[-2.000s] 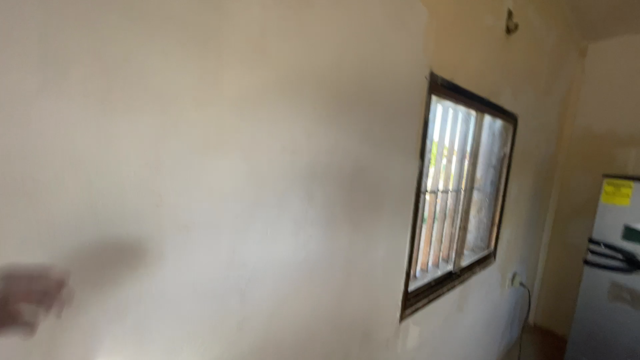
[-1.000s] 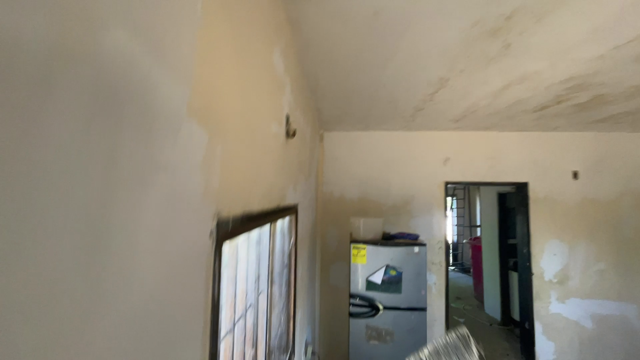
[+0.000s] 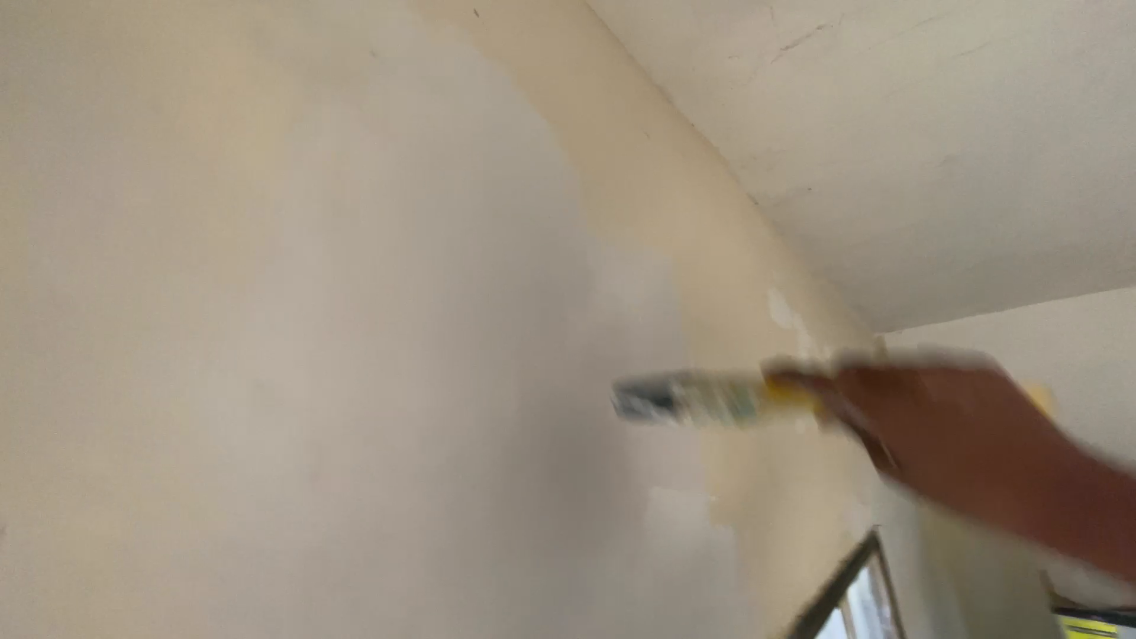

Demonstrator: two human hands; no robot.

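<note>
My right hand (image 3: 923,417) reaches in from the right edge, closed around the yellow handle of a paintbrush (image 3: 728,397). The brush lies nearly level and points left, its bristle end dark and whitish, blurred by motion. Behind it stands a wall (image 3: 355,355) with a pale whitish area over most of its left part and a beige band along its right side. Whether the bristles touch the wall, I cannot tell. My left hand is out of view.
A sloping ceiling (image 3: 932,160) meets the wall at the upper right. Below my hand, at the bottom, shows the corner of a dark-framed window (image 3: 839,586). A yellow label (image 3: 1087,627) is at the lower right corner.
My right hand with the paintbrush has come into view. The view has swung left and up; the doorway seen a second ago is out of sight.
</note>
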